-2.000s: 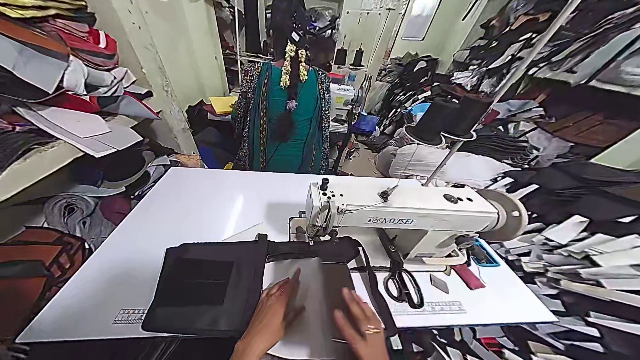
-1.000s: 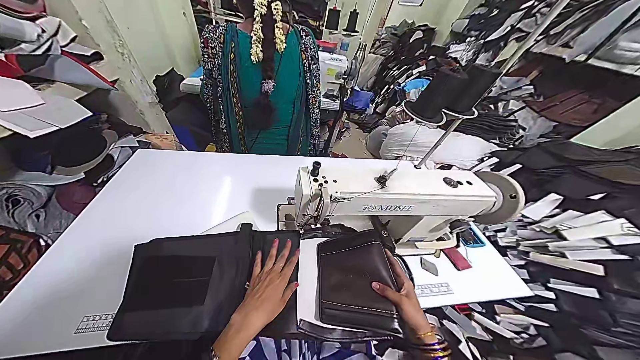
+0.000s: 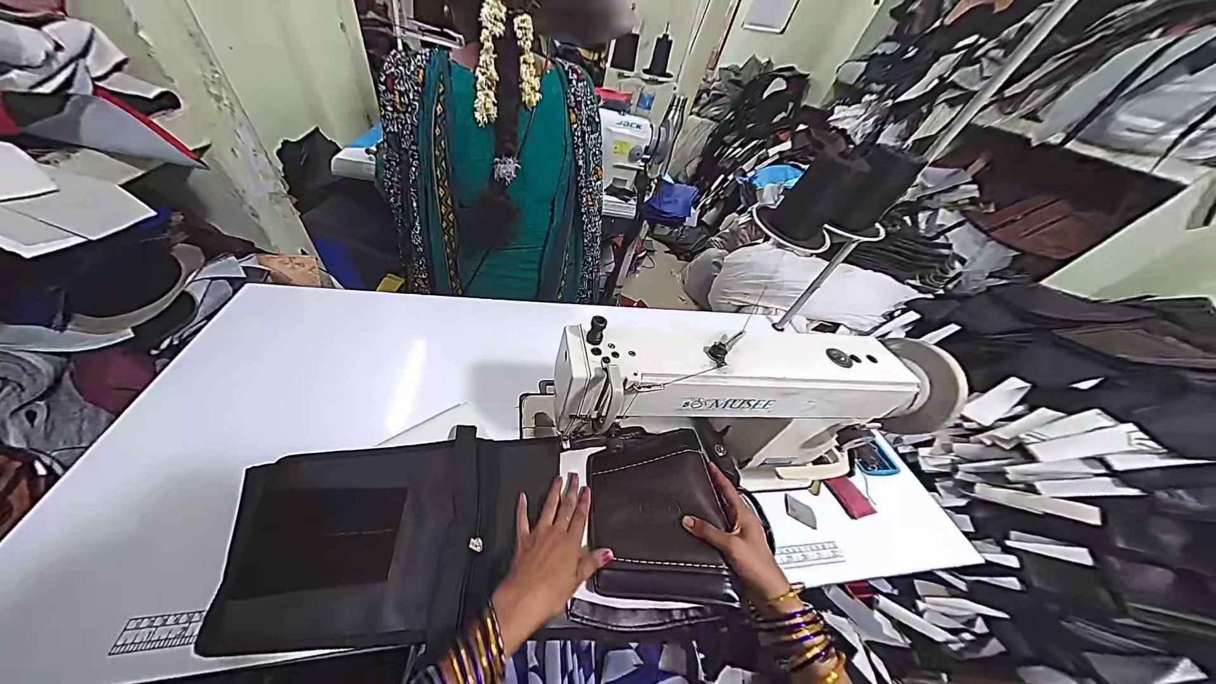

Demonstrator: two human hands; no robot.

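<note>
Dark brown leather panel with pale stitching (image 3: pixel 655 513) lies in front of the needle area of a white Musee sewing machine (image 3: pixel 741 380). My right hand (image 3: pixel 736 532) grips its right edge, thumb on top and fingers at the side. Spread flat, my left hand (image 3: pixel 551 541) rests between that panel and a black fabric bag piece (image 3: pixel 332 541), which has a zipper and a darker rectangular patch. White lining shows under the brown panel. The black piece reaches to the machine's presser foot, where the exact contact is hard to see.
The white table (image 3: pixel 313 361) carries a printed ruler scale (image 3: pixel 157 632), a maroon scrap (image 3: pixel 848 497) and a blue-rimmed tray (image 3: pixel 879 456) by the machine. Black thread cones (image 3: pixel 807 195) stand behind. Another person (image 3: pixel 503 180) sits beyond the table, back turned. Fabric scraps (image 3: pixel 1073 456) heap at the right.
Two seconds ago both hands were over a grey-brown surface; the stitched brown panel has since come into view there, with my right hand on its edge. My left hand has shifted onto the gap beside it.
</note>
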